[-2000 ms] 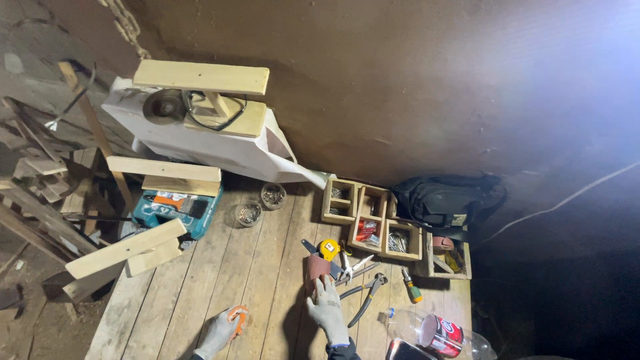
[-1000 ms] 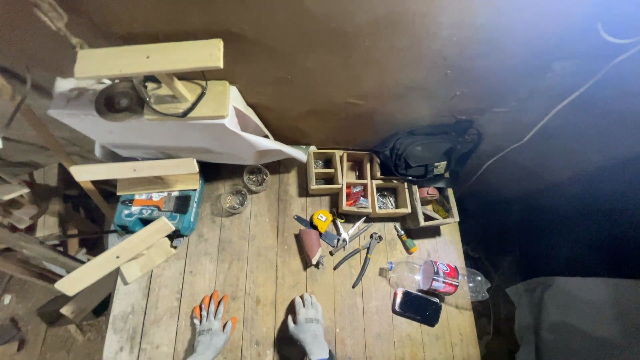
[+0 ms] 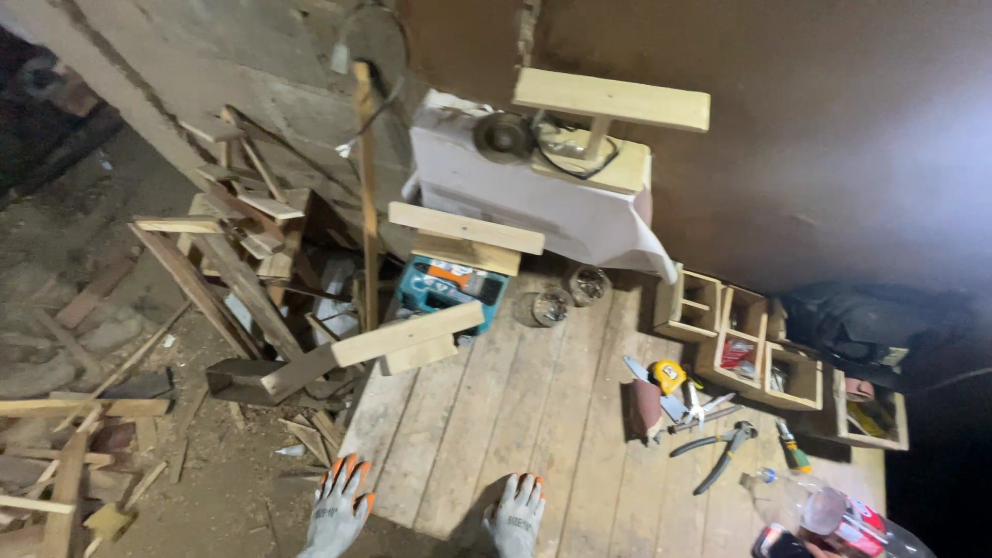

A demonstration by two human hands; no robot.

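My left hand (image 3: 339,508), in a grey glove with orange fingertips, is at the table's front left corner with its fingers apart and nothing in it. My right hand (image 3: 518,513), gloved alike, is at the front edge of the plank table (image 3: 496,418), palm down and holding nothing; its fingers lie close to one another but extended. To its right lie a roll of reddish sandpaper (image 3: 645,411), a yellow tape measure (image 3: 668,376), end-cutting pincers (image 3: 721,453) and a screwdriver (image 3: 792,447).
Wooden compartment boxes (image 3: 794,380) stand along the wall. A teal tool case (image 3: 449,291), two jars of small hardware (image 3: 551,307), and T-shaped wooden pieces (image 3: 411,333) are at the back left. A plastic bottle (image 3: 837,511) and a phone (image 3: 777,542) lie front right. Scrap wood (image 3: 248,271) covers the left floor.
My right hand has left the sandpaper roll, which it touched two seconds ago, and moved to the front edge. The view has swung left, showing more floor.
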